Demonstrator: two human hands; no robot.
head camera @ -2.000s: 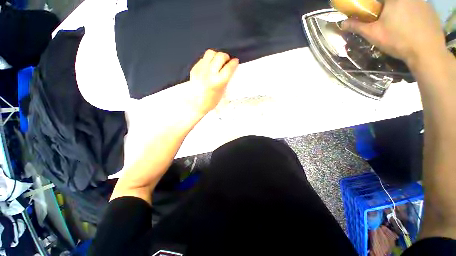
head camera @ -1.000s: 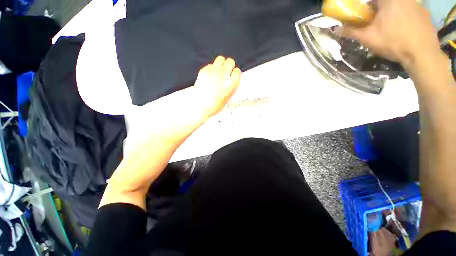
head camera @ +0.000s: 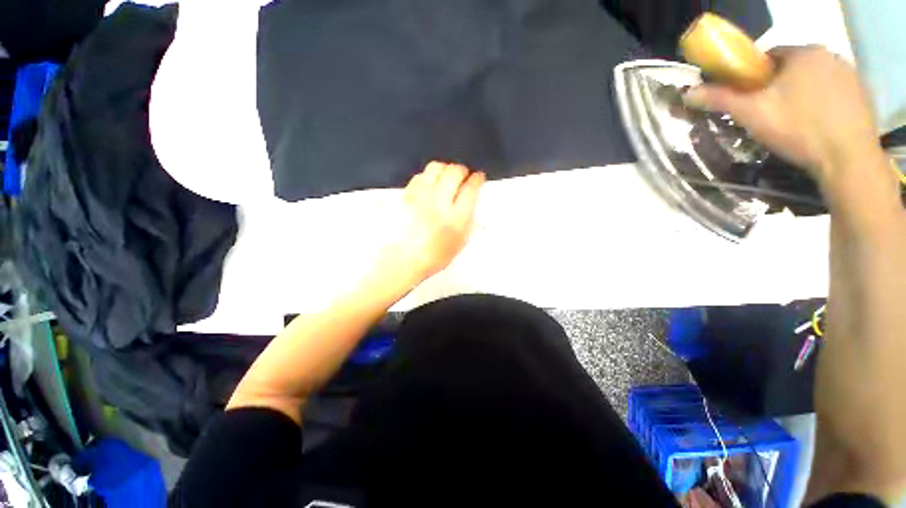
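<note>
A dark garment (head camera: 437,99) lies flat on the white pressing board (head camera: 556,248). My left hand (head camera: 437,213) rests at the garment's near edge with its fingertips on the cloth; whether it pinches the cloth cannot be told. My right hand (head camera: 795,109) is closed around the orange-tan handle of the steam iron (head camera: 685,149). The iron's silver soleplate is at the right, by the garment's right part and over the board's white cover. The iron's back is partly hidden by my right wrist.
A crumpled black garment pile (head camera: 119,198) hangs over the board's left end. A blue crate (head camera: 715,437) stands on the speckled floor at lower right. Snips with yellow (head camera: 817,321) lie on a dark surface at right. A pale wall (head camera: 879,60) is at upper right.
The view has shifted, so the garment edge lies more level and lower. More of the garment's upper right shows. My right hand still holds the iron, and my left hand stays at the edge.
</note>
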